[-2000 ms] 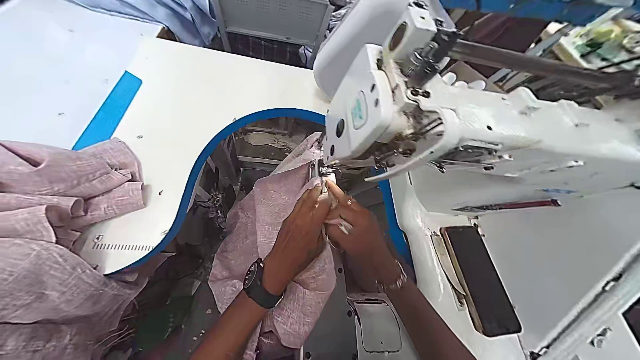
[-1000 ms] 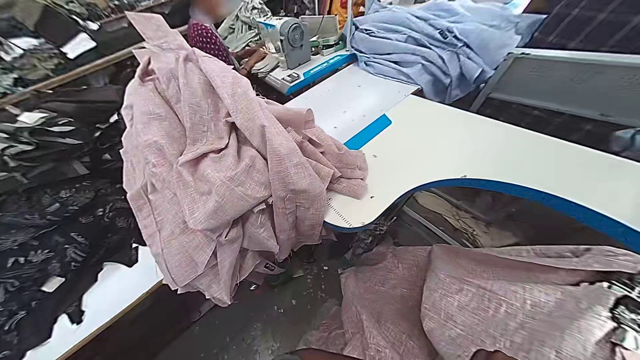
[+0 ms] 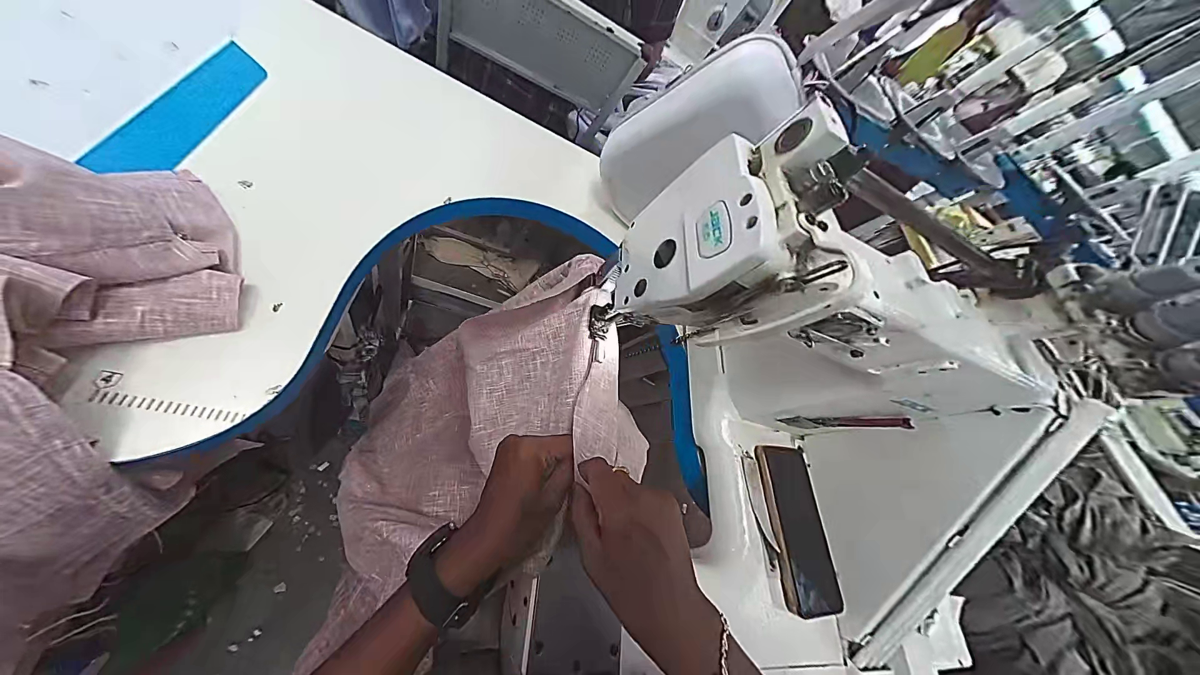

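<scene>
Pink woven fabric (image 3: 525, 366) hangs from under the presser foot (image 3: 600, 323) of a white Jack sewing machine (image 3: 712, 234). My left hand (image 3: 525, 497), with a dark watch at the wrist, grips the fabric below the foot. Beside it my right hand (image 3: 628, 525) pinches the fabric's folded edge between thumb and fingers; a bracelet is on that wrist. The two hands are close together, and the fingertips of the left are partly hidden by cloth.
A white table (image 3: 375, 122) with a blue curved edge borders an opening around the machine. More pink fabric (image 3: 122, 253) drapes over its left end. A dark phone (image 3: 800, 530) and a thin red-handled tool (image 3: 858, 422) lie on the machine bed at right. Dark cloth (image 3: 1078, 581) is heaped at lower right.
The view has swung from the pink pile at left back to the machine. Compared with two seconds ago, both hands are lower, farther from the presser foot, and more of the fabric's edge shows.
</scene>
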